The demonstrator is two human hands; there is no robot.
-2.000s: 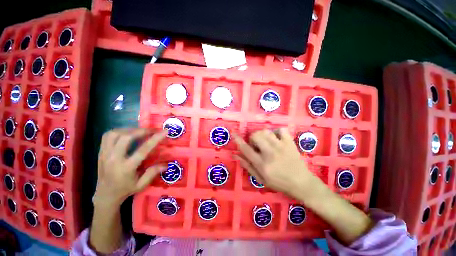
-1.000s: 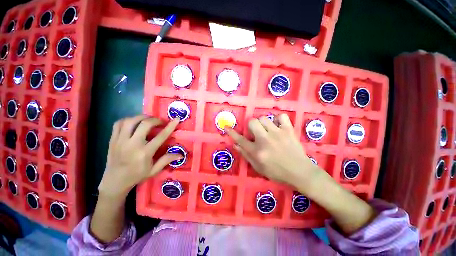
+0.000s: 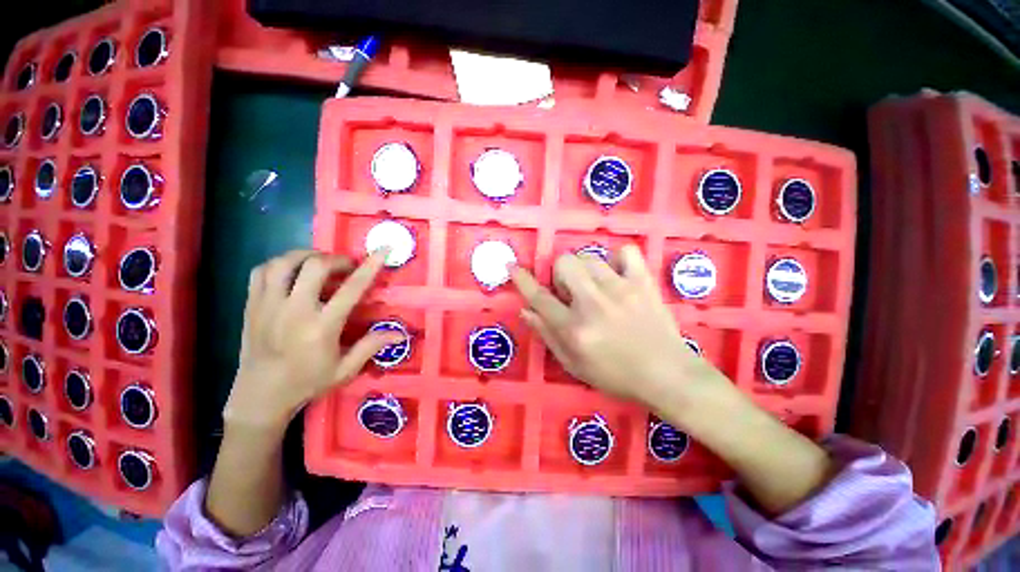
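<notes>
The coral-red foam tray (image 3: 520, 460) lies in front of me with round silver-rimmed watch units in its square pockets. My left hand (image 3: 296, 335) is over its left edge. Its index fingertip touches the white-lit watch unit (image 3: 389, 242) in the second row; its thumb is at the dark unit (image 3: 388, 344) below. My right hand (image 3: 610, 324) is over the middle, index fingertip at the right edge of another white-lit unit (image 3: 492, 264). Both hands hold nothing. The two left units in the back row are also white. Most others are dark with wavy lines. My right hand partly hides some units.
A left-side foam tray (image 3: 190, 257) and stacked foam trays at right (image 3: 912, 268) hold mostly dark watches. Behind lie a black tray (image 3: 481, 28) over a rear foam tray (image 3: 710, 67), a marker pen (image 3: 358, 65), a white slip (image 3: 500, 78) and a clear scrap (image 3: 261, 190).
The second-row unit under my left index finger has turned from dark to white. The one at my right index finger went from dark through yellow to white. The view has shifted slightly.
</notes>
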